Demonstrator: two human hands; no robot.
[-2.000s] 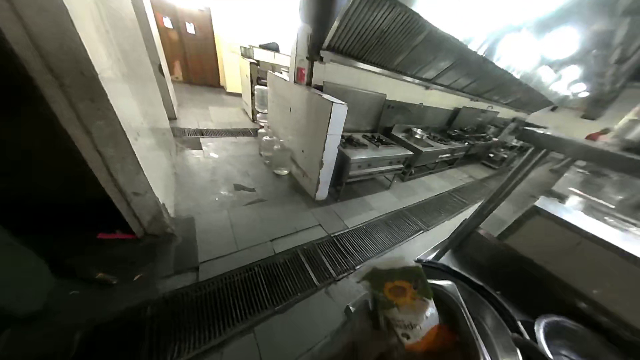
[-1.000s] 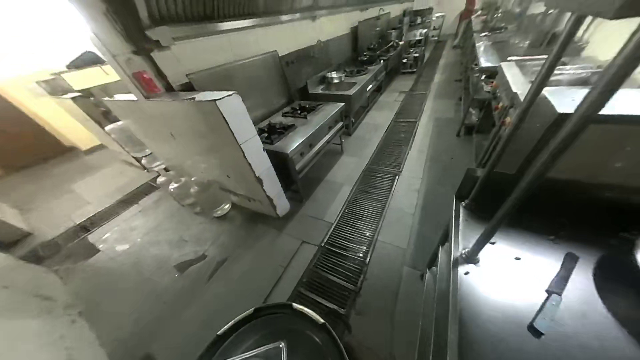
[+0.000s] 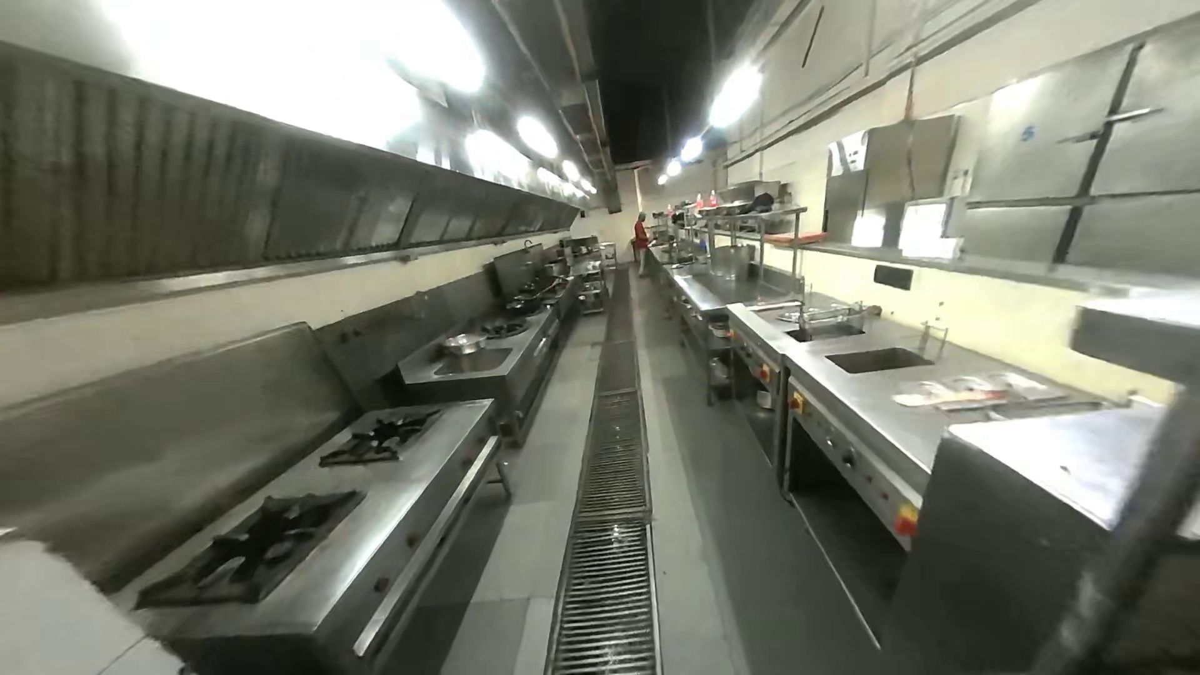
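Neither my left hand nor my right hand shows in the head view, so what they hold or touch is hidden. A steel gas range (image 3: pixel 375 506) with black burner grates (image 3: pixel 253 548) stands at the lower left. Beyond it, a metal pot (image 3: pixel 464 344) sits on another steel cooking counter (image 3: pixel 469 367). On the right, a long steel counter (image 3: pixel 872 412) with recessed wells (image 3: pixel 878 360) carries flat packets (image 3: pixel 975 389). Red and yellow knobs (image 3: pixel 907 519) are on its front.
A metal floor grating (image 3: pixel 614 562) runs down the middle of the tiled aisle. Far along it stands a person in red (image 3: pixel 641 234). Hood filters (image 3: pixel 187 178) hang at upper left. A steel post (image 3: pixel 1125 534) and a steel block (image 3: pixel 1012 506) stand at near right.
The view has swung right and up, to look down the aisle. The sunflower-marked packet from the first frame, and the black-rimmed container and black-handled blade from the second, are out of view.
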